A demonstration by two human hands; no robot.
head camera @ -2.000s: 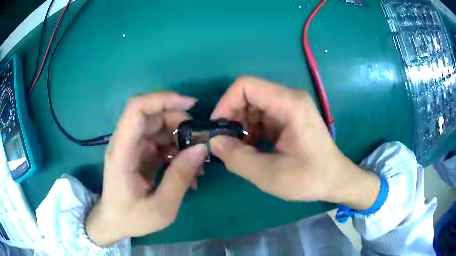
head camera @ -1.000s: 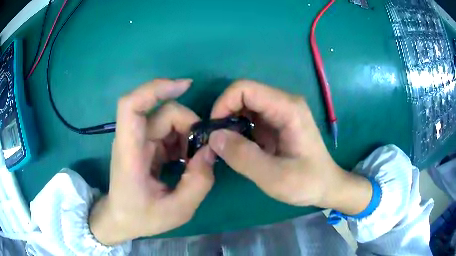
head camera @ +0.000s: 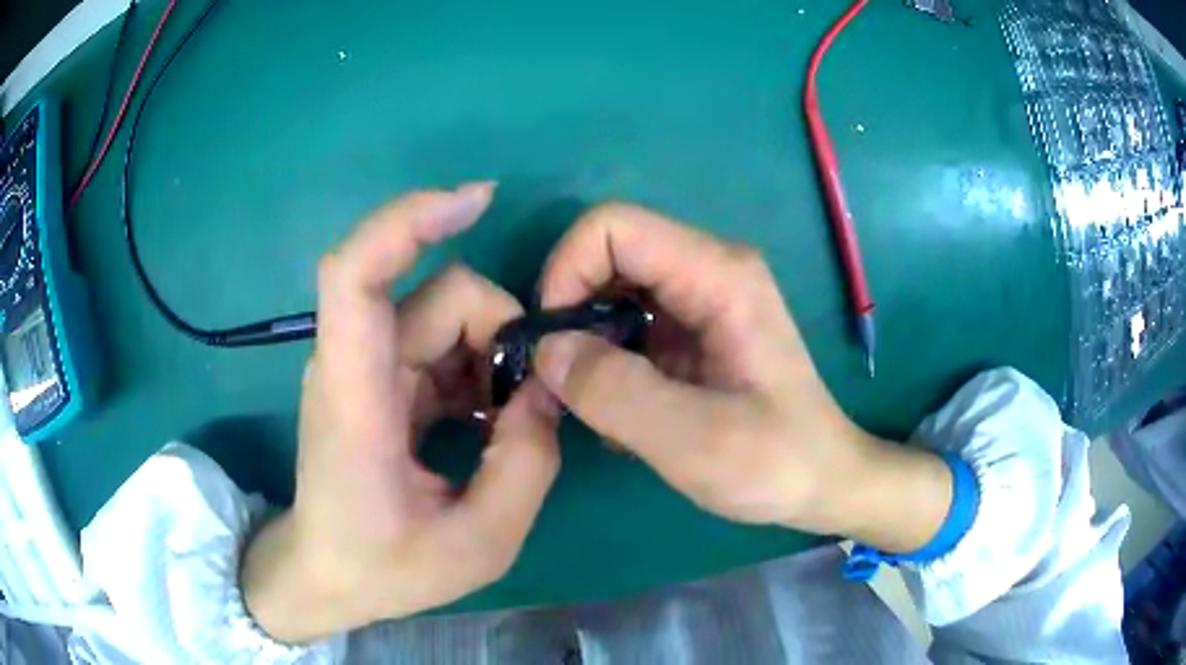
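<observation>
A small dark housing [head camera: 592, 316] with a glossy curved rim is held between both hands over the middle of the green mat. Fingers cover most of it, and I cannot tell whether a board sits in it. My left hand [head camera: 410, 429] grips its left end between thumb and fingers, with the index finger raised off it. My right hand [head camera: 709, 390] grips it from the right, thumb pressed on its near face and fingers behind. Both hands are bare.
A teal-edged multimeter [head camera: 39, 286] lies at the far left. A black probe [head camera: 267, 330] lies behind my left hand. A red probe [head camera: 845, 227] lies right of my right hand, tip toward me. A clear blister tray [head camera: 1106, 195] stands at the right. A blue band [head camera: 960, 507] circles my right wrist.
Over the two seconds, the housing has shifted slightly and turned in my fingers, and less of its near face shows. My left index finger has lifted higher. Both hands keep hold of it.
</observation>
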